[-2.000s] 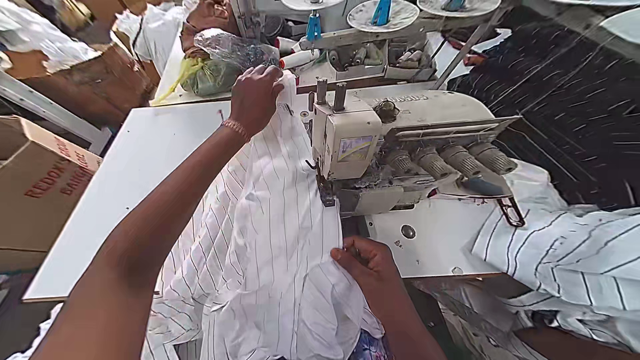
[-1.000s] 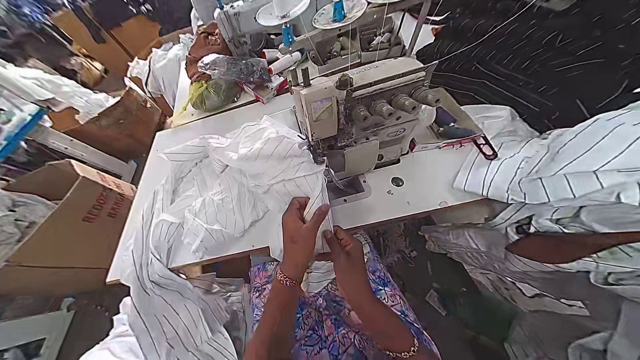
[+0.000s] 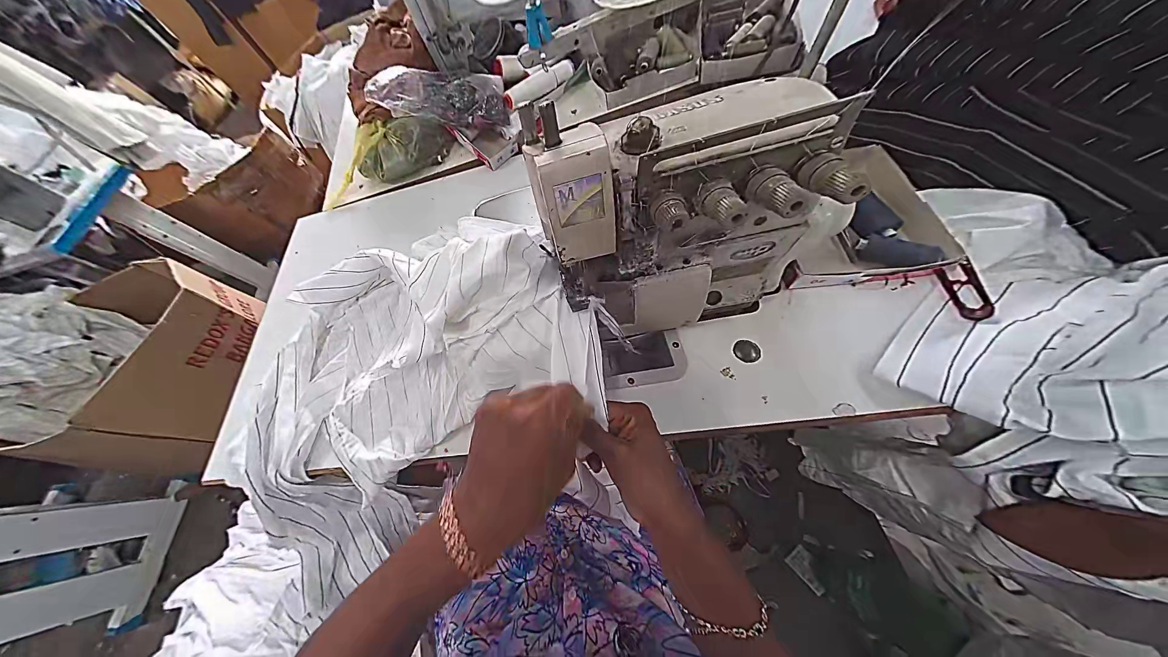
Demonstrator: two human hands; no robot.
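White pin-striped fabric lies bunched on the white sewing table, one edge running under the presser foot area of an overlock sewing machine. Just in front of the machine, my left hand grips the near edge of this fabric; its fingers are a little blurred. Against it on the right, my right hand pinches the same edge between thumb and fingers. Loose threads hang beside the needle area. Part of the fabric drops over the table's front left edge.
More striped fabric lies at the right. Behind the machine's left side are a bagged bundle and thread cones. A cardboard box stands left of the table. Red-handled snips lie right of the machine.
Two seconds ago my left hand was far up beside the machine, holding the fabric stretched; it has come down to my right hand. The fabric now lies bunched left of the needle.
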